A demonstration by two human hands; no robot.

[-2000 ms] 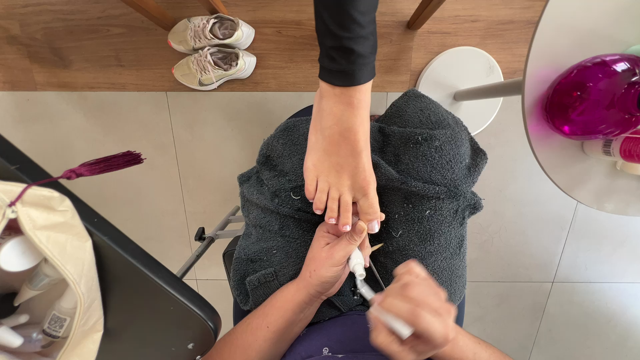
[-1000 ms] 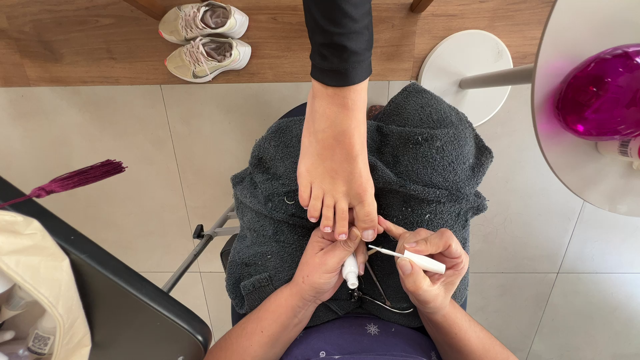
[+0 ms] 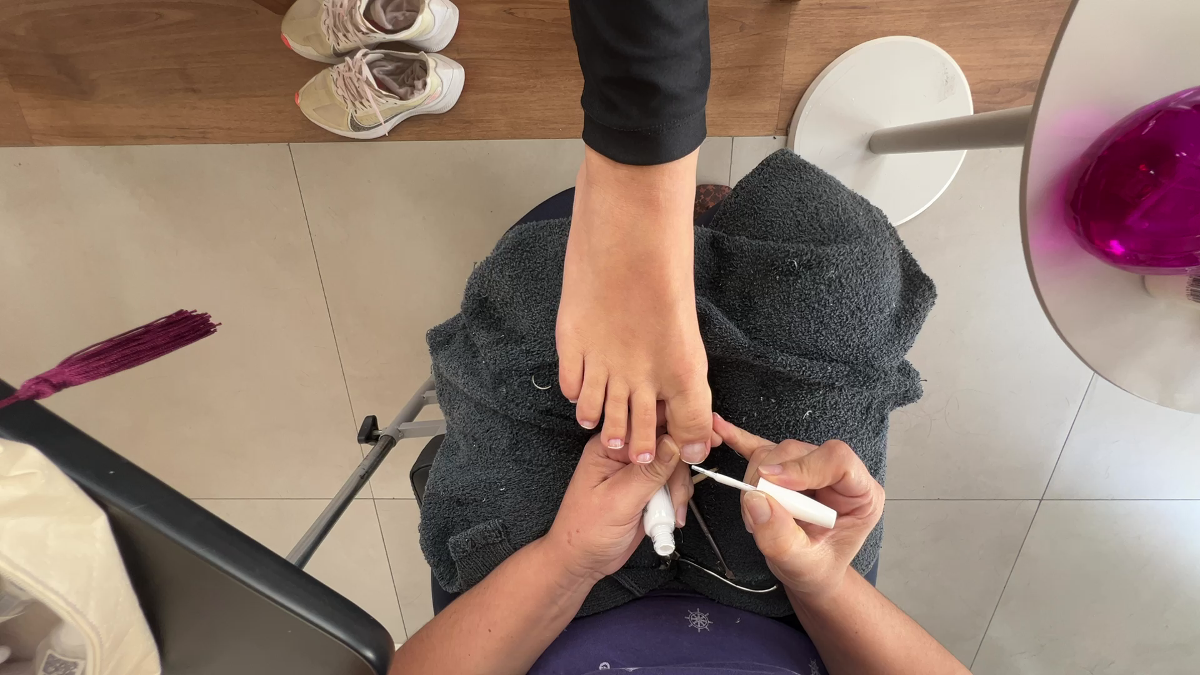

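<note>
Another person's bare foot (image 3: pixel 633 300), below a black trouser leg (image 3: pixel 645 84), rests on a dark grey towel (image 3: pixel 806 291) over my lap. My left hand (image 3: pixel 609 506) is at the toes and holds an open white nail polish bottle (image 3: pixel 660 523), its neck toward me. Between the thumb and fingers of my right hand (image 3: pixel 814 511) is the white cap with its applicator brush (image 3: pixel 797 502); the brush tip is at the big toe's nail (image 3: pixel 694 453), and one fingertip is beside that toe. A thin metal tool (image 3: pixel 712 539) and a pale stick lie partly hidden near the left hand.
At left are a black tray table (image 3: pixel 244 591), a cream pouch (image 3: pixel 66 553) and a purple tassel (image 3: pixel 122 354). A round white table (image 3: pixel 1059 281) with a magenta container (image 3: pixel 1148 187) stands at right. Sneakers (image 3: pixel 380 92) sit on the wooden floor at the top.
Two seconds ago my right hand had the brush at the bottle's neck; it has since moved up to the big toe. My left hand has stayed at the toes with the bottle.
</note>
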